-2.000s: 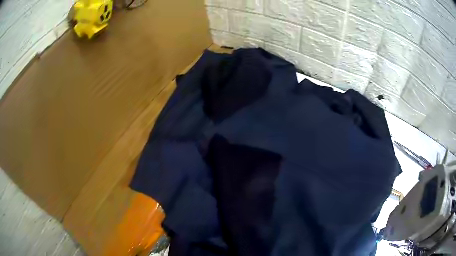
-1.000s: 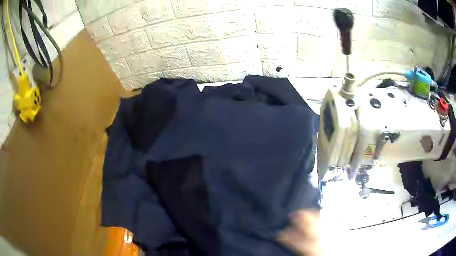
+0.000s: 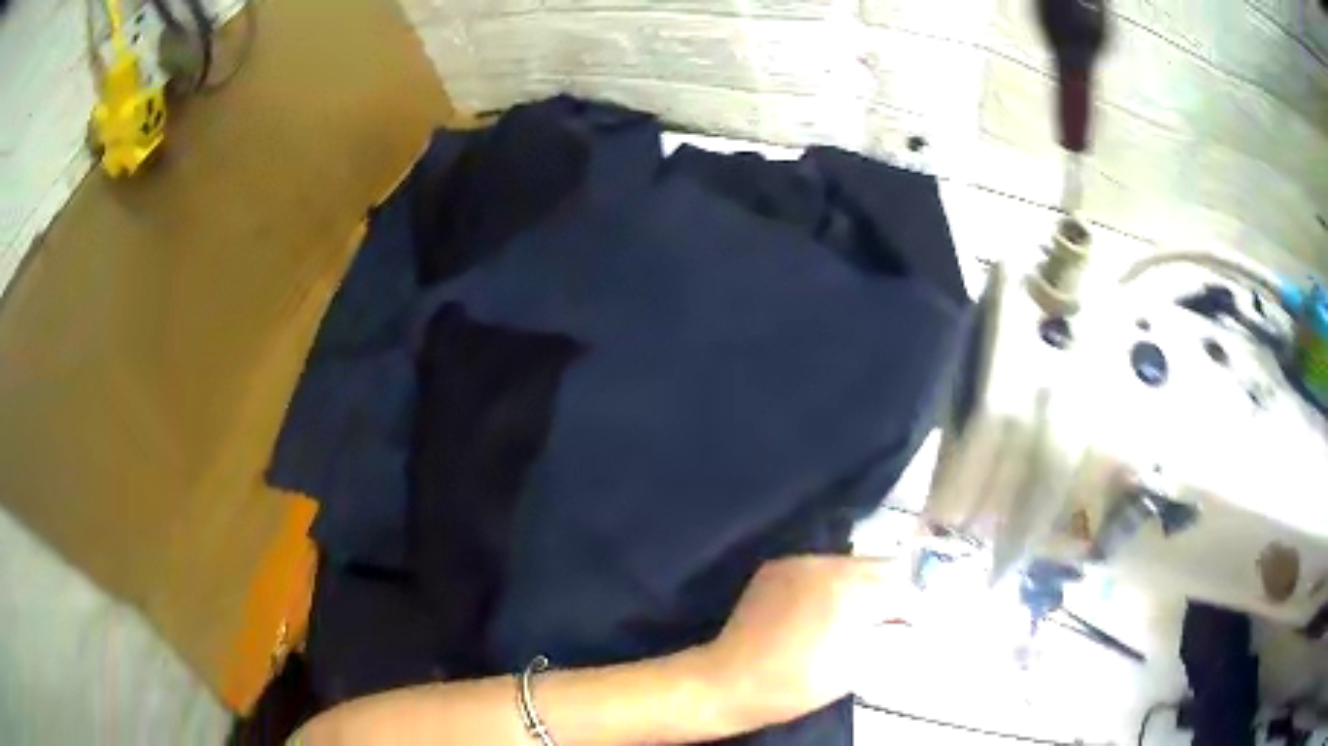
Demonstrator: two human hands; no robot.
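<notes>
The dark navy garment (image 3: pixel 699 379) lies spread left of the sewing machine, with darker black panels on its left part. The cream-white machine head (image 3: pixel 1136 423) is at the right, blurred. My left forearm, with a thin bracelet, reaches in from the bottom left across the garment's lower part. My left hand (image 3: pixel 808 627) is at the garment's right lower edge, just left of the needle area (image 3: pixel 1041 583). Its fingers are washed out by bright light, so I cannot tell if they hold anything. My right hand is not in view.
A brown cardboard sheet (image 3: pixel 190 350) with orange tape (image 3: pixel 277 605) stands left of the garment. A yellow plug (image 3: pixel 131 124) hangs at the upper left. A dark-handled tool (image 3: pixel 1075 73) stands upright at the head's left end. A black fabric strip (image 3: pixel 1220 670) lies at the lower right.
The view has swung right, then dipped, bringing the machine in. A blurred hand showed at the garment's lower right one second ago; now my left forearm and hand extend to the needle area.
</notes>
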